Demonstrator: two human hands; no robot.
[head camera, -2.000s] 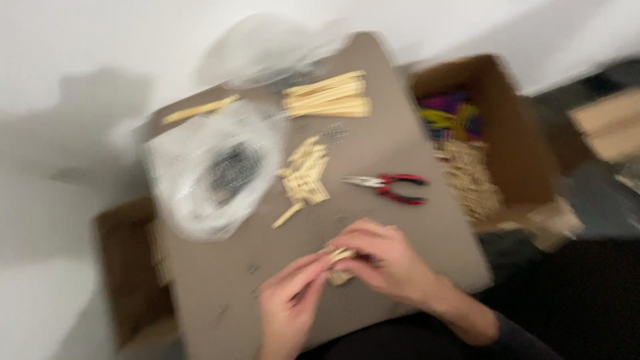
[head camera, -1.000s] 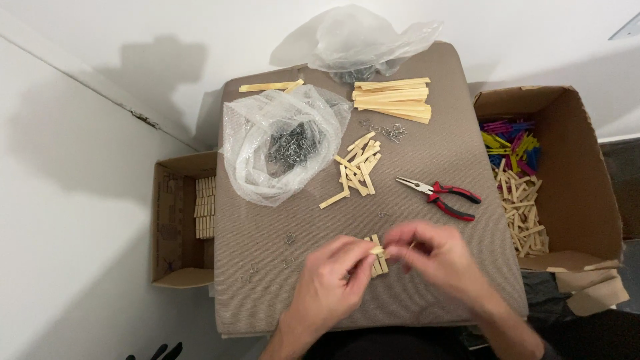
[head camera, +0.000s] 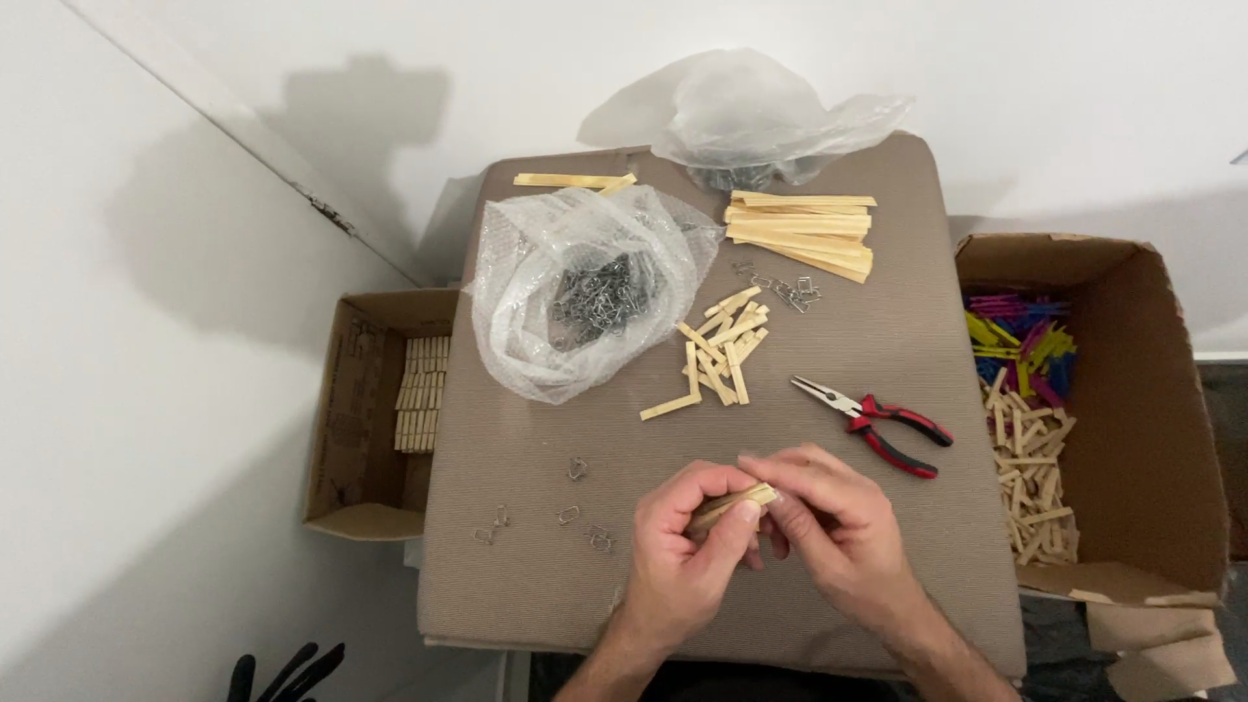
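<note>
My left hand (head camera: 687, 546) holds a small bundle of wooden clothespin pieces (head camera: 729, 507) near the front of the cloth-covered surface (head camera: 721, 614). My right hand (head camera: 834, 517) touches the bundle's right end with thumb and fingers; whether a small part sits between them is hidden. Red-and-black needle-nose pliers (head camera: 873, 419) lie beyond my right hand. A loose pile of short wooden pieces (head camera: 721, 351) lies beyond both hands. Wire springs (head camera: 585, 517) are scattered left of my left hand, and more springs (head camera: 790, 291) lie farther back.
A plastic bag of springs (head camera: 604, 292) stands at back left, another bag (head camera: 751, 117) at the back edge. Wooden strips (head camera: 799, 229) lie at back right. Cardboard boxes flank the surface: the left (head camera: 356, 409) holds stacked clothespins, the right (head camera: 1150, 419) coloured and wooden pieces.
Both hands have closed in around the wooden pieces, which lay flatter below the fingers one second ago. The view was tilted and blurred two seconds ago.
</note>
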